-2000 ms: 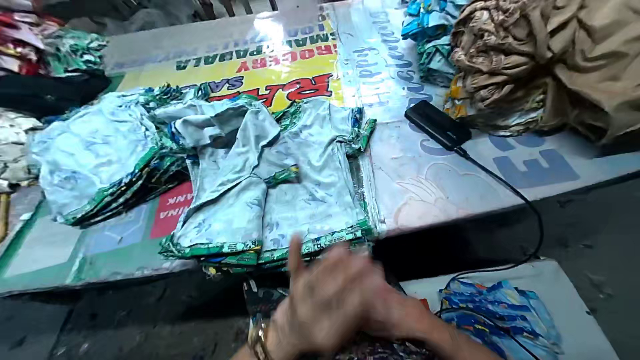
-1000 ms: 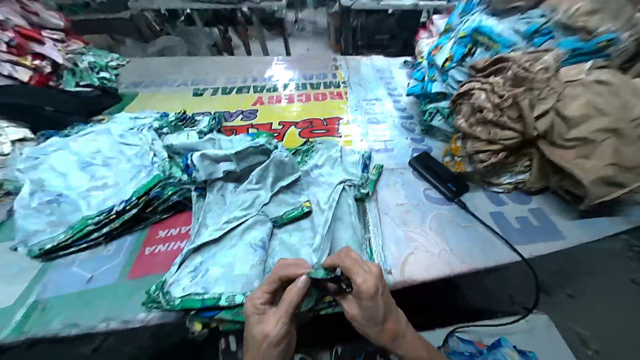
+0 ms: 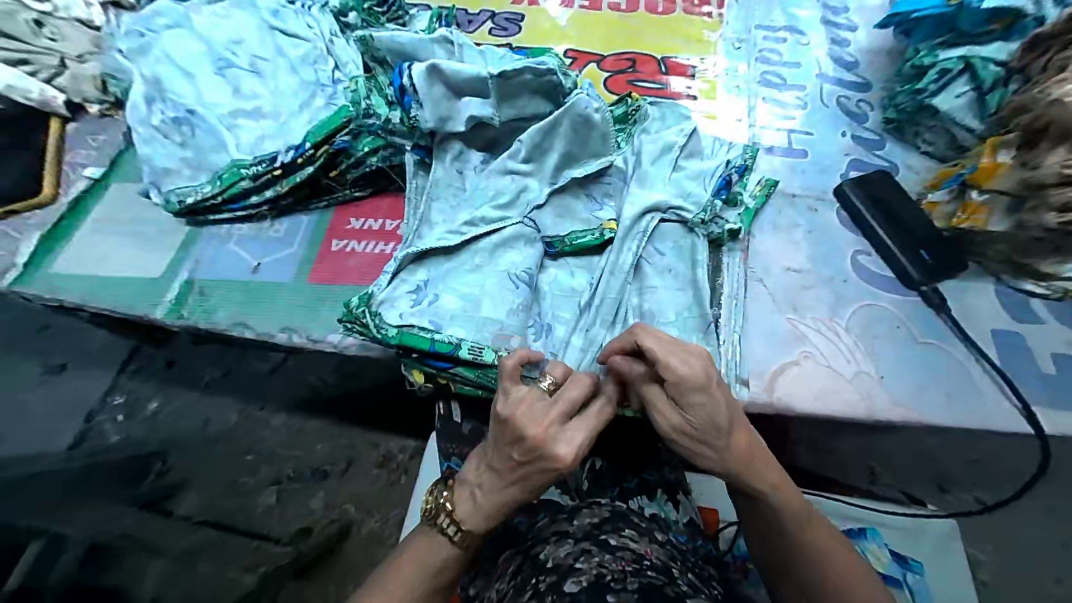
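A stack of pale blue garments with green printed edging [image 3: 469,285] lies inside out at the table's front edge. My left hand [image 3: 544,419], with a ring and a gold-coloured wristwatch [image 3: 446,515], has its fingers curled at the lower hem of the top garment. Close beside it, my right hand [image 3: 670,389] has thumb and fingers pinched together at the same hem. The fingertips of both hands nearly meet; whether they grip the cloth, or anything small, is hidden by the fingers.
Left of the stack lies a pile of pale blue cloth pieces [image 3: 234,92]. At the right, a black power bank [image 3: 900,230] with a black cable [image 3: 997,368] rests on the banner-covered table [image 3: 812,352]. Blue, green and brown fabric heaps [image 3: 963,92] are beyond it. A white surface [image 3: 946,544] sits below the table.
From below the stack, both hands have come to the garment's lower hem. The small dark object seen between the fingers one second ago does not show now. The view has moved closer.
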